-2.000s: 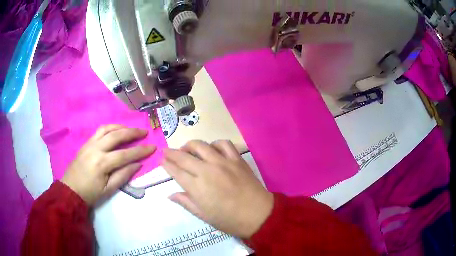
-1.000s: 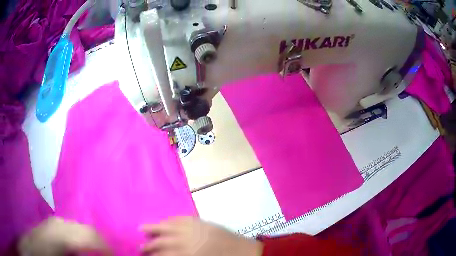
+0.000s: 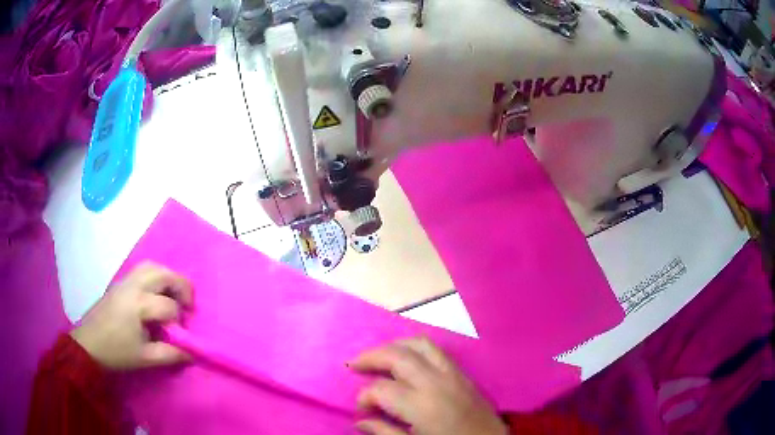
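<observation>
A bright pink fabric piece (image 3: 263, 297) lies slantwise in front of the cream-white sewing machine (image 3: 442, 76), with a fold or edge running between my hands. My left hand (image 3: 140, 319) pinches this edge at the left. My right hand (image 3: 425, 386) is on the same piece at the lower middle, fingers bent; whether it grips or only presses cannot be told. The presser foot (image 3: 308, 245) stands just behind the fabric's far edge, with no pink cloth seen under it. A second, rectangular pink piece (image 3: 514, 238) lies under the machine arm.
A light-blue oblong controller (image 3: 112, 140) hangs at the left. Crumpled pink fabric (image 3: 51, 51) is heaped behind it. More pink fabric (image 3: 705, 340) lies at the right. The white table (image 3: 191, 161) carries a printed ruler (image 3: 654, 285) at the right.
The worked piece has come away from the needle toward me and turned slantwise, its near side now folded or overlapping. My left hand has moved up and pinches its edge. The view has shifted slightly.
</observation>
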